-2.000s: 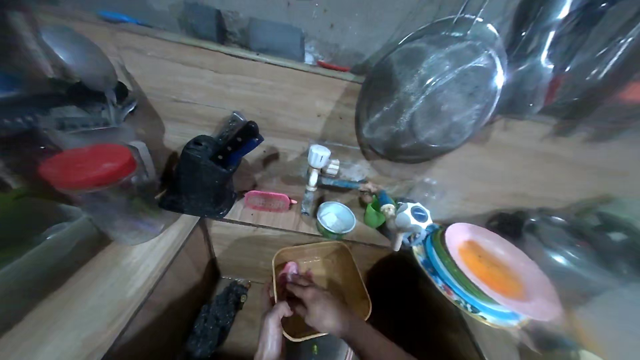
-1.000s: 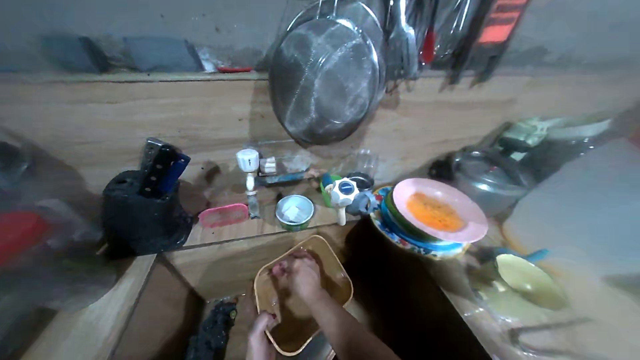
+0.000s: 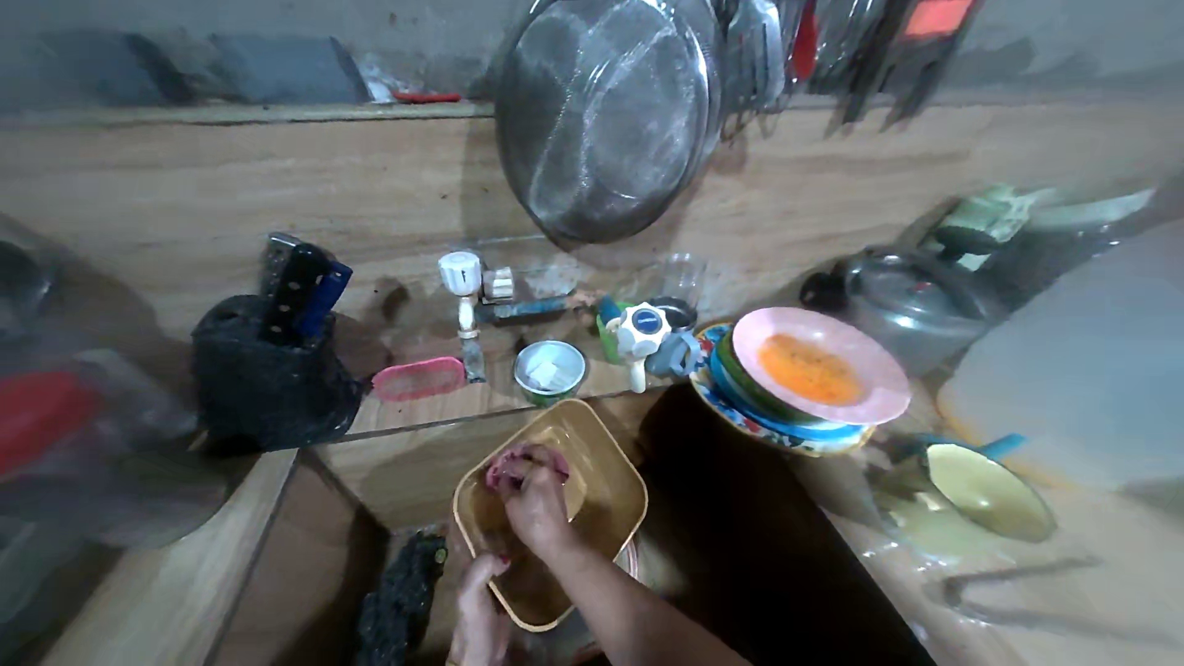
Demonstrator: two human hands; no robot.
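Note:
A yellow-tan plastic basin (image 3: pixel 606 444) with rounded corners is tilted over the sink (image 3: pixel 388 453). My left hand (image 3: pixel 481 601) grips its lower left rim, thumb over the edge. Inside the basin, my right hand (image 3: pixel 536 504) is closed on a pink scrubbing pad (image 3: pixel 504 462), pressed against the inner wall. The pad is mostly covered by my fingers, so its exact kind is hard to tell. Behind the basin, on the sink's back ledge, stand a small round tin (image 3: pixel 549 368) with something pale in it and a pink oval dish (image 3: pixel 419 379).
Stacked plates (image 3: pixel 888 370) overlap the sink's right edge, beside a yellowish cup (image 3: pixel 990 490) and a lidded pot (image 3: pixel 916 301). A white-handled tap (image 3: pixel 643 333) rises behind. At left stand a black knife holder (image 3: pixel 268 388) and a red-lidded jar (image 3: pixel 46 416). Large pans (image 3: pixel 606 120) hang above.
The view has swung to the right. My right hand stays inside the basin, and the pink pad now shows more plainly around its fingers. My left hand remains at the rim.

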